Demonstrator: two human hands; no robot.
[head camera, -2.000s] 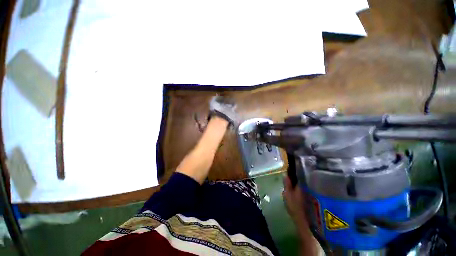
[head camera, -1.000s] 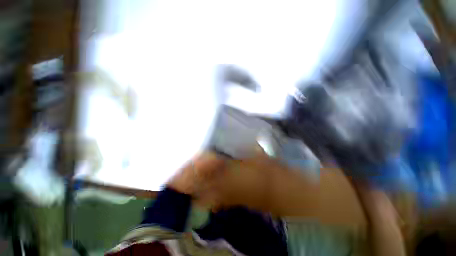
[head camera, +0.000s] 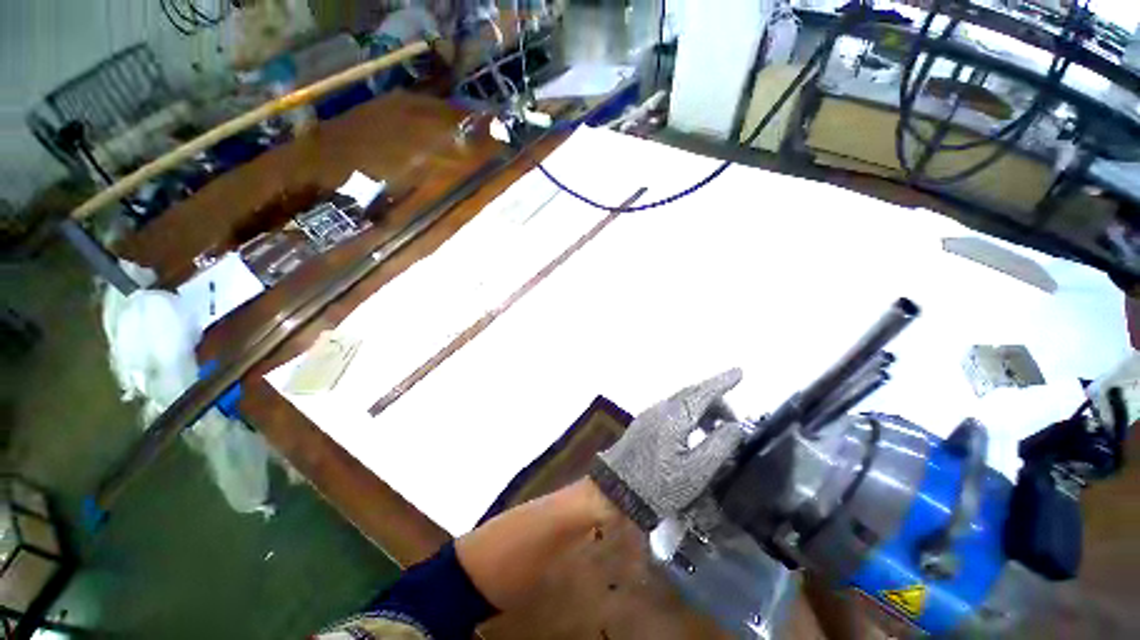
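My left hand (head camera: 675, 453), in a grey mesh glove with a dark wrist band, is against the knife end of the cutting machine (head camera: 925, 506); its fingers are bent, and whether they grip is unclear. The blue and grey machine lies tilted at lower right, its metal rods pointing up. Its shiny base plate (head camera: 738, 598) is below the glove. My right hand is not visible; only skin shows at the bottom edge beside the motor. White marker paper (head camera: 500, 375) covers the lay, whose dark cut edge shows left of the glove.
A long thin ruler (head camera: 506, 304) lies on the paper. Flat slabs (head camera: 323, 363) lie near the paper's left and right sides. A black cable (head camera: 625, 206) arches over the far side. A metal rail (head camera: 281, 328) runs along the left, with another brown table (head camera: 294, 156) beyond it.
The view has swung up and shows the room. The machine has gone from upright view to tilted. My gloved hand has moved from the bare table to the machine's knife end.
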